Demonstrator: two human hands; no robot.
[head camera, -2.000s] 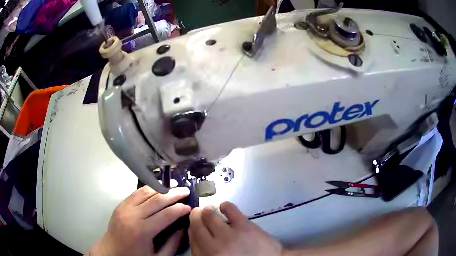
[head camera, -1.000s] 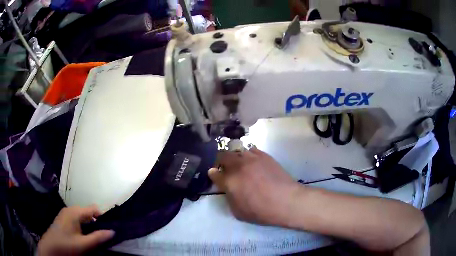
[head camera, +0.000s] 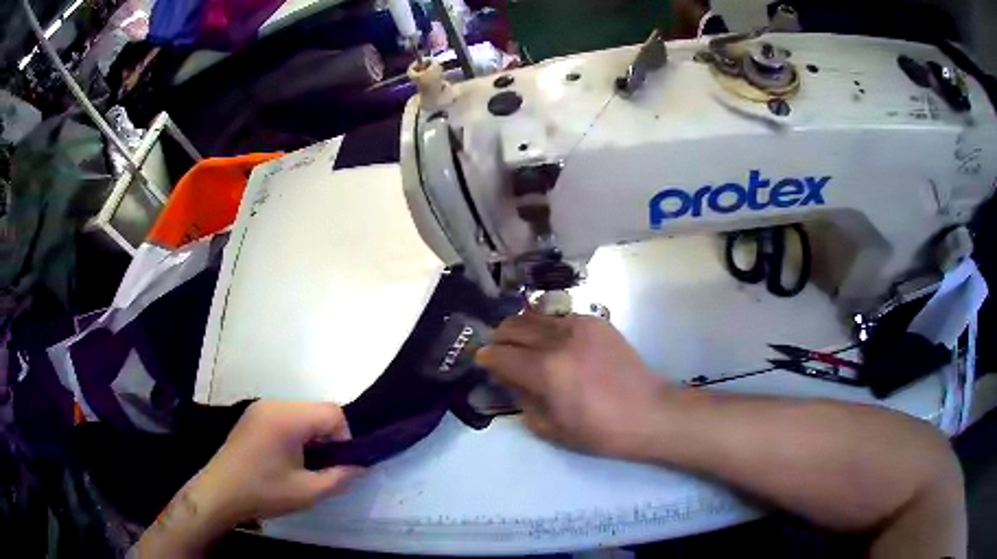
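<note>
A dark fabric panel (head camera: 402, 384) with a pale-lettered label (head camera: 455, 347) lies on the white table, its upper end under the head of the white sewing machine (head camera: 612, 175). My left hand (head camera: 286, 453) pinches the panel's edge between thumb and fingers at the table's front left. My right hand (head camera: 574, 377) lies on the panel's right edge just in front of the presser foot area. Its fingertips press near the label; whether they grip cloth cannot be told. The needle is hidden by the machine head and my right hand.
Red and dark snips (head camera: 820, 364) and black-handled scissors (head camera: 769, 258) lie on the table at the right. An orange bin (head camera: 204, 199) stands left of the table, with white and purple cut pieces (head camera: 142, 360) hanging in front. Heaped cloth is behind.
The panel has come into view from under my hands. My left hand moved out left and now pinches its edge. My right hand moved up beside the machine head. The camera view has shifted.
</note>
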